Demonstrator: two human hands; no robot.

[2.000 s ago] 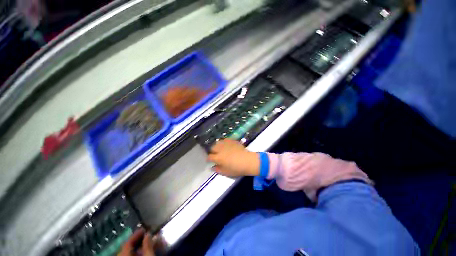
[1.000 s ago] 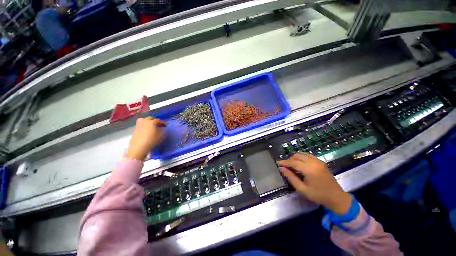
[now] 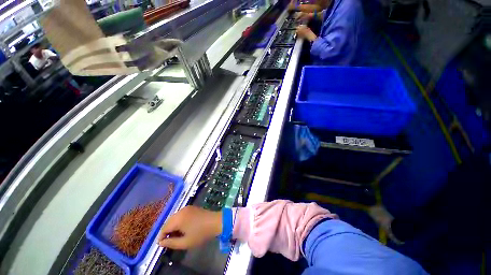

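My right hand point(image 3: 189, 228), with a blue band at the wrist, is over the rail beside the right parts bin point(image 3: 176, 200), its thumb and fingers bent close together. I cannot tell whether a small piece is between them. Orange leaded components point(image 3: 135, 225) lie heaped in that bin. Grey leaded components point(image 3: 98, 264) show in the left bin, cut off at the bottom edge. A green circuit board point(image 3: 235, 174) with a row of dark upright parts lies in a black carrier point(image 3: 248, 183), just beyond my hand. My left hand is out of the picture.
More boards in carriers point(image 3: 257, 103) line the conveyor ahead. The pale metal rail point(image 3: 277, 129) runs along its right side. A large blue crate point(image 3: 352, 102) stands right of it. A person in blue point(image 3: 342, 32) works farther along. A blurred tan object point(image 3: 81, 40) is at upper left.
The view has swung towards the right along the line. My right hand has moved from the carrier's edge to beside the orange pieces' bin. My left hand has left the picture.
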